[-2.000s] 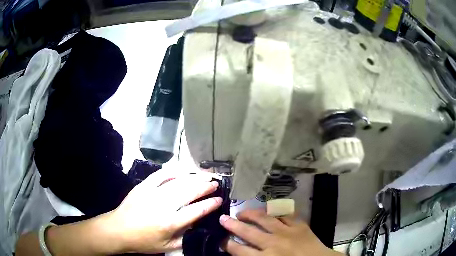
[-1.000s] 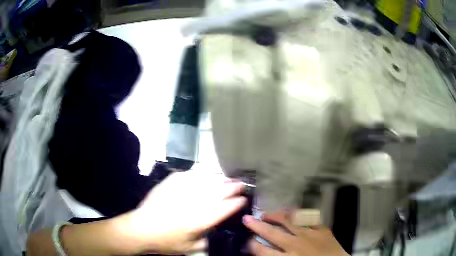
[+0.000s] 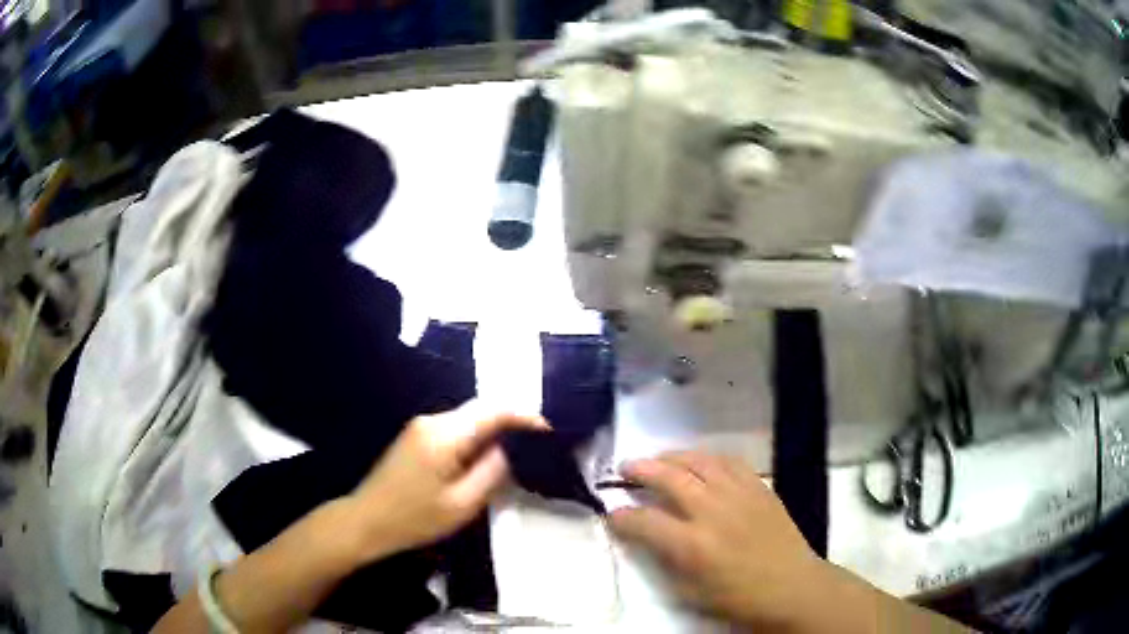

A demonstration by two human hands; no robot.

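Note:
My left hand [image 3: 433, 477] holds a corner of the black cloth piece [image 3: 545, 464] between thumb and fingers, below the machine's needle area. My right hand [image 3: 693, 520] is at the piece's right edge, fingertips touching it. Another part of the black cloth [image 3: 577, 382] lies flat under the left end of the sewing machine head [image 3: 706, 161]. White cloth or paper [image 3: 551, 557] shows beneath the hands. The large black garment panel [image 3: 310, 310] is heaped to the left, with the white garment panel [image 3: 149, 372] beside it.
A dark green bottle-shaped tool [image 3: 523, 167] lies left of the machine head. A black band [image 3: 800, 421] lies on the bed at right. Black-handled scissors [image 3: 922, 477] are farther right. A white paper note [image 3: 984, 229] hangs on the machine front. Printed marks line the table's front edge.
The view has pulled back and shows more of the table. Both hands have come away from the needle area toward me, and my left hand now lifts a black cloth corner, showing white beneath.

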